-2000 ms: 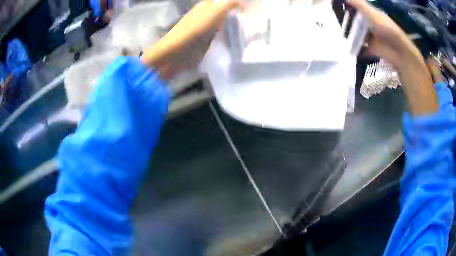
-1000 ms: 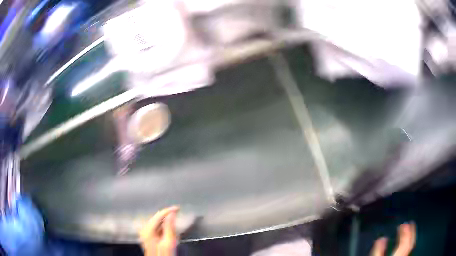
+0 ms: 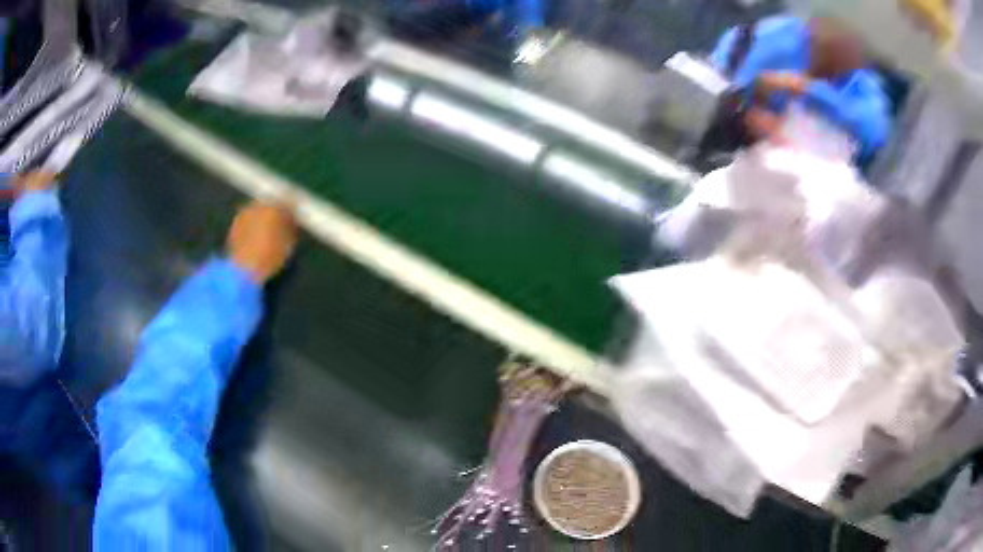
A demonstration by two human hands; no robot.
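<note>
My left hand reaches forward at the left, over the near edge of the pale rail. It is blurred; I cannot tell if its fingers are closed or touch the rail. My right hand is not in view. A round white dish filled with small greyish pieces stands at the bottom. Beside it lies a bundle of purple-pink wires with pale tips. A white housing shell lies at the right, with white foam sheet around and under it.
The pale rail runs diagonally beside the green conveyor belt. White foam lies on the belt's far part. At the far left, another person's blue-sleeved arm reaches to striped strips. A person in blue is across the belt.
The view has swung left, so the dish and wires now show lower and further right. My left hand has moved from the bench's near edge to the rail. My right hand has left the picture.
</note>
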